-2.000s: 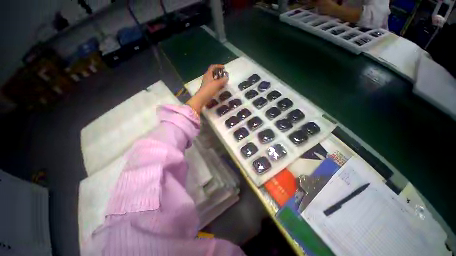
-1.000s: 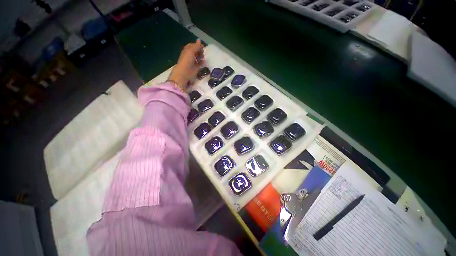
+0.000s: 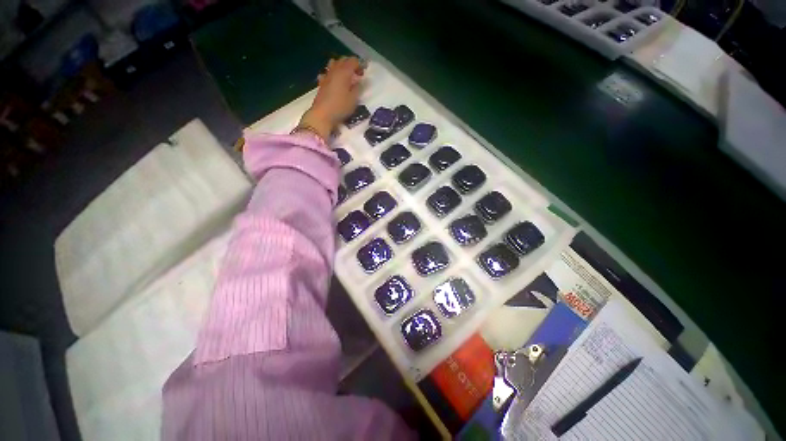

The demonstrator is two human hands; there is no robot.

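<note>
A white blister tray [image 3: 508, 288] lies along the bench with dark glossy watch cases [image 3: 430, 257] in its pockets, singly or in pairs. Near its far end, one purple-reflecting case [image 3: 383, 119] rests over two others. My left hand [image 3: 340, 89] reaches over the tray's far left end, with fingers bent. Something small and greyish shows at its fingertips, too blurred to tell if it is held. My sleeve covers part of the tray's left edge. My right hand is out of the picture.
At lower right lie a record sheet [image 3: 573, 388] with a black pen [image 3: 596, 396], a metal clip [image 3: 515, 369] and an orange-red booklet [image 3: 465, 372]. White empty trays [image 3: 146, 224] stand below at left. Another filled tray [image 3: 595, 33] is across the green surface [image 3: 483, 86].
My left hand has moved to the tray's far end; the silvery cases seen in it earlier no longer show clearly. A case now lies over the far pair. The view has shifted.
</note>
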